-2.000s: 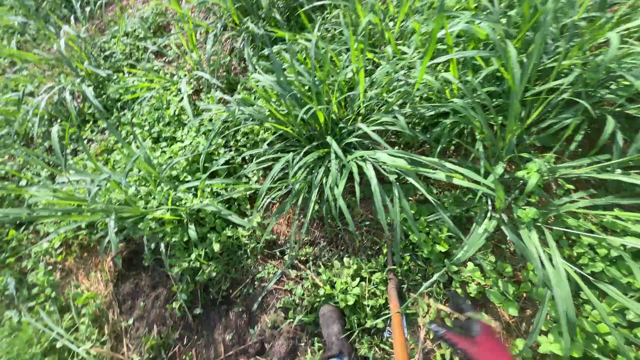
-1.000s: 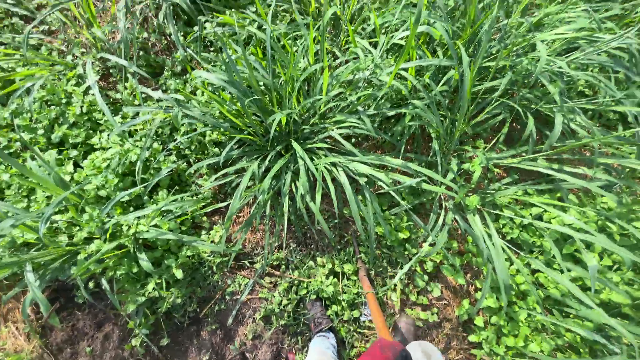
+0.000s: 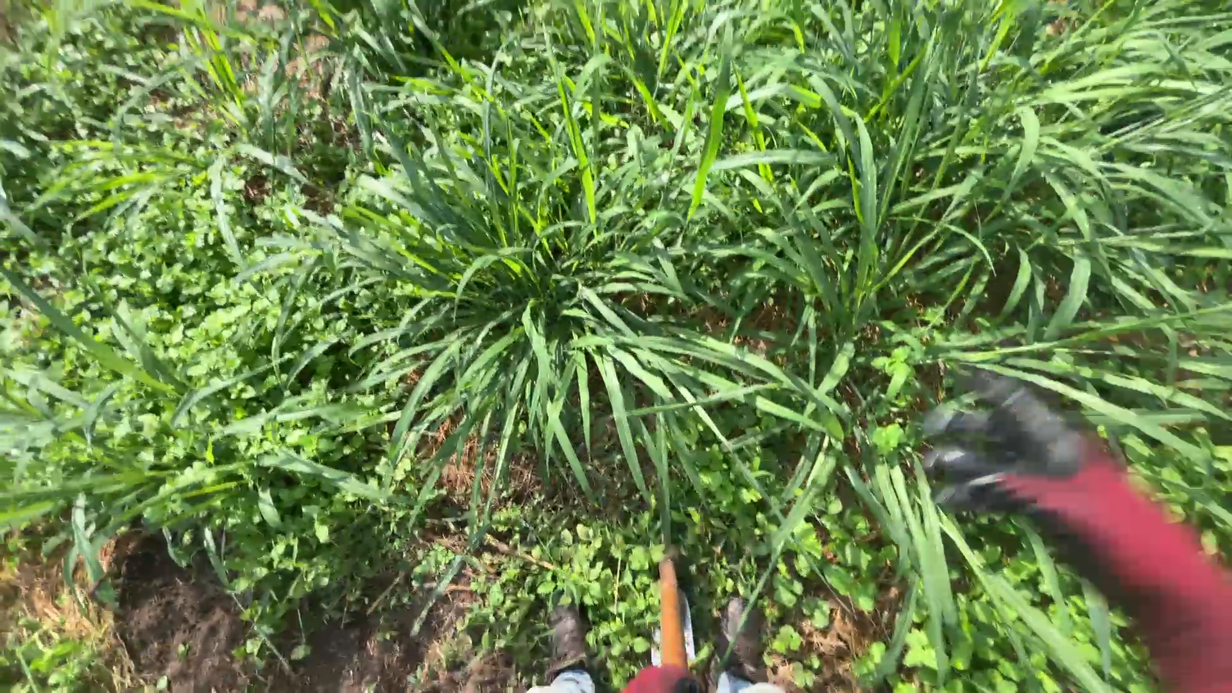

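Note:
At the bottom centre my left hand [image 3: 664, 680], in a red glove and only partly in view, is on the wooden handle [image 3: 671, 616] of a long tool. The tool's far end is hidden under the blades of a grass clump [image 3: 558, 308]. Over at the right, my right hand [image 3: 1006, 438] wears a red and black glove and is blurred. Its fingers are apart and bent, over the leaves of another grass clump [image 3: 924, 539], and nothing shows in them; contact with the leaves cannot be told.
My two boots [image 3: 568, 635] stand on either side of the handle. Low broad-leaved plants [image 3: 308, 395] cover the ground at the left, and bare brown soil [image 3: 183, 606] shows at the lower left. Tall grass [image 3: 1088, 173] fills the upper right.
My right hand, not distinguishable one second ago, now reaches out at the right over the grass. The tool handle stays between the boots.

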